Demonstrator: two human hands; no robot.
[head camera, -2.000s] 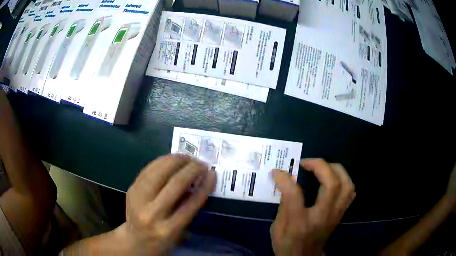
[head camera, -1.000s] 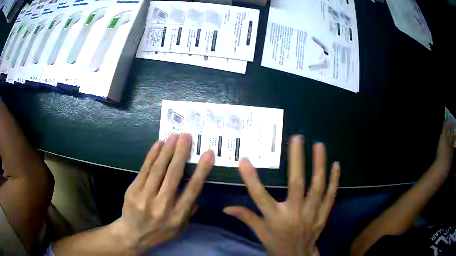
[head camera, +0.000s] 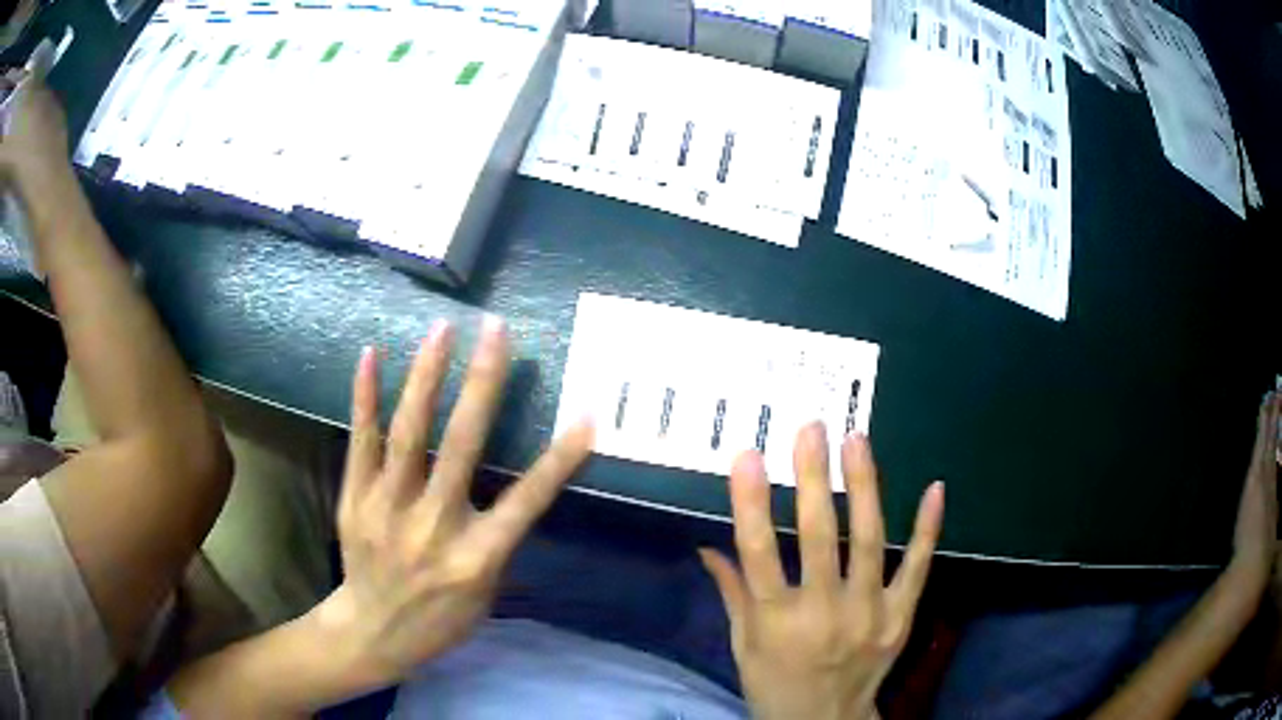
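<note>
A folded leaflet (head camera: 717, 380) lies flat near the table's front edge, with short dark bars showing. My left hand (head camera: 436, 492) is spread at its left, the thumb tip at the leaflet's lower left corner. My right hand (head camera: 823, 577) is spread over its lower right edge, fingertips on or just above the paper; contact is hard to tell. Neither hand grips anything. Farther back lie other folded leaflets (head camera: 689, 127), overlapping. An open instruction leaflet (head camera: 963, 162) lies to their right.
White thermometer cartons (head camera: 338, 106) stand in an overlapping row at the back left. More cartons (head camera: 738, 28) are at the back centre. Loose leaflets (head camera: 1181, 85) lie at the far right. Another person's arm (head camera: 120, 338) is at the left, and another person's hand (head camera: 1258, 492) is at the right edge.
My left hand has moved off the leaflet's face to its left side. My right hand has shifted onto the leaflet's lower right edge. The view has shifted, and the left person's arm is raised.
</note>
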